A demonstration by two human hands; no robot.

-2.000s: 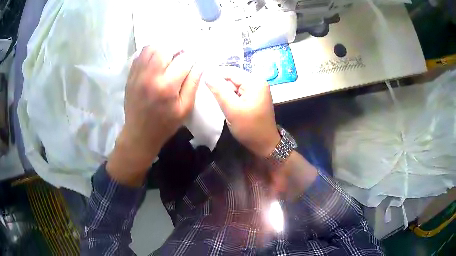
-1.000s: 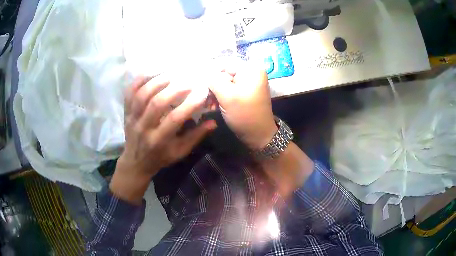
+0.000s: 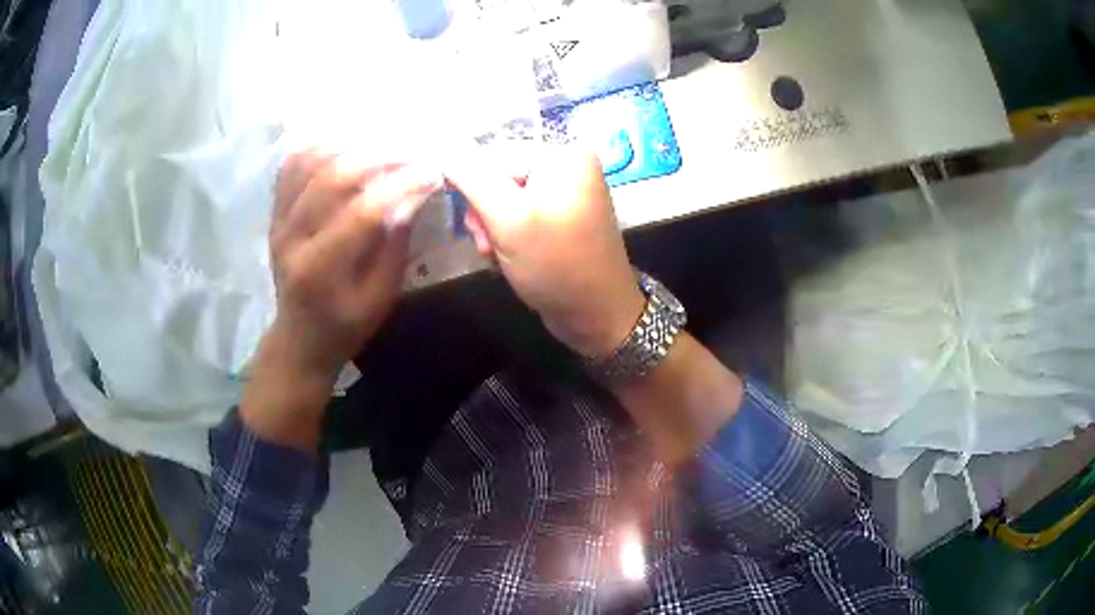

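My left hand [image 3: 330, 240] is at the machine table's front edge with its fingers bent together. My right hand [image 3: 546, 228], with a metal watch on the wrist, is close beside it, thumb and fingers pinched near the lamp glare. The glare washes out the fingertips and whatever lies between them, so I cannot tell what either hand holds. A heap of white cloth pieces [image 3: 144, 252] lies left of my left hand. The machine's white part [image 3: 606, 48] shows behind my right hand, with the needle area lost in the glare.
A shiny blue plate [image 3: 642, 135] lies on the pale machine table [image 3: 889, 90], which has a printed ruler marking at its edge. A tied bundle of white pieces [image 3: 889, 348] sits at the right. Yellow rails [image 3: 126, 517] show at the lower left, and another at the right.
The white piece hanging between my hands two seconds ago no longer shows there. My left hand spread its fingers, then drew them together again. Both hands now sit slightly further left in view.
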